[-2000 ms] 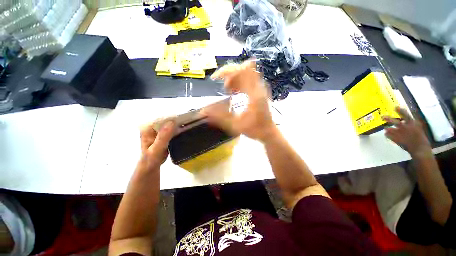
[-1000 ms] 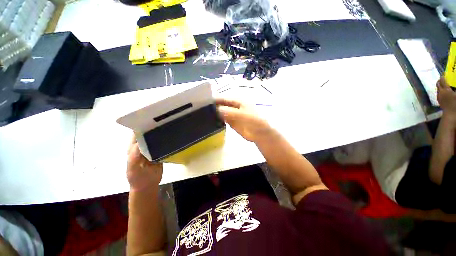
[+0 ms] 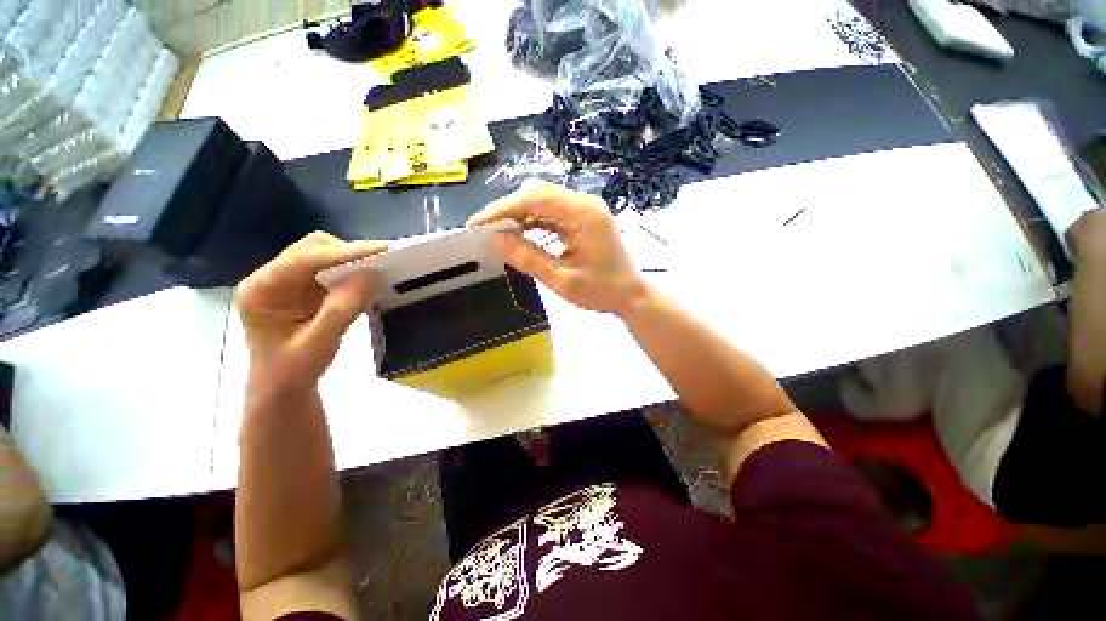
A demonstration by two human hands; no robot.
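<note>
A yellow outer box [image 3: 485, 368] stands on the white table in front of me, with black showing at its open top. Its top flap [image 3: 425, 256] is raised, pale grey on the inside, with a dark narrow slot along it. My left hand [image 3: 301, 303] grips the left end of the flap between thumb and fingers. My right hand [image 3: 576, 249] grips the right end of the flap the same way. My fingers behind the flap are partly hidden.
Black inner boxes [image 3: 176, 188] stand at left. Flat yellow outer boxes [image 3: 418, 127] lie at back centre. A black heap of handles [image 3: 655, 140] lies by a clear plastic bag [image 3: 606, 61]. Thin loose strips [image 3: 794, 218] are scattered. Another person's arm [image 3: 1088, 303] shows at right.
Both hands have moved up from the box's sides to the ends of the flap. The yellow box at right has left the view.
</note>
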